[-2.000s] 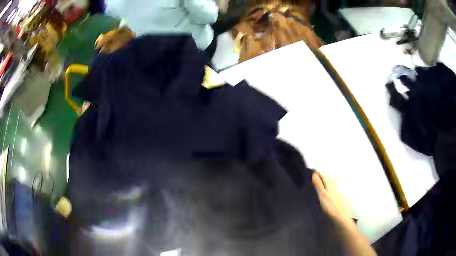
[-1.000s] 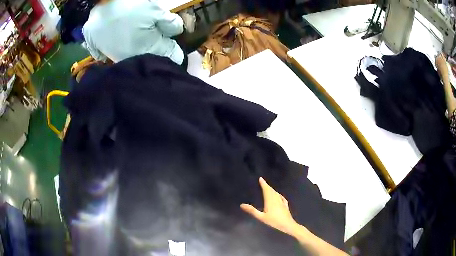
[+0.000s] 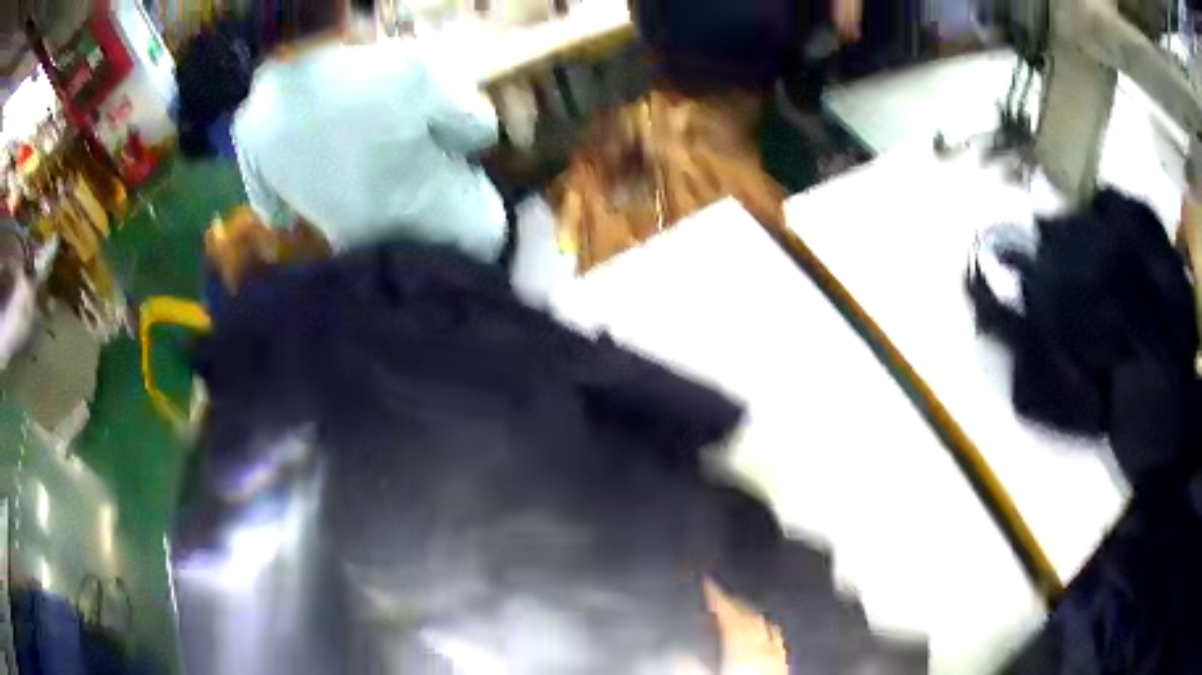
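The unfinished dark coat [image 3: 461, 435] lies spread over the white work table [image 3: 791, 382] and fills the lower middle of the view. Its right edge is stepped, and a pointed part sticks out over the white top. The picture is blurred, with pale glare on the lower cloth. My right hand [image 3: 749, 636] is at the bottom edge, cut off and blurred, over the coat's lower right part. Its fingers and grip cannot be made out. My left hand is not in view.
Across a yellow-brown edge, the sewing machine table [image 3: 923, 264] holds another dark garment [image 3: 1094, 317] below a pale sewing machine [image 3: 1074, 112]. Brown garments [image 3: 653, 172] heap behind the work table. A person in light blue [image 3: 369, 145] is beyond the coat. A yellow tube frame [image 3: 165, 350] stands left.
The view has tilted up, so things sit lower in the picture. My right hand, earlier spread on the coat, now shows only partly at the bottom edge. The coat keeps much the same layout.
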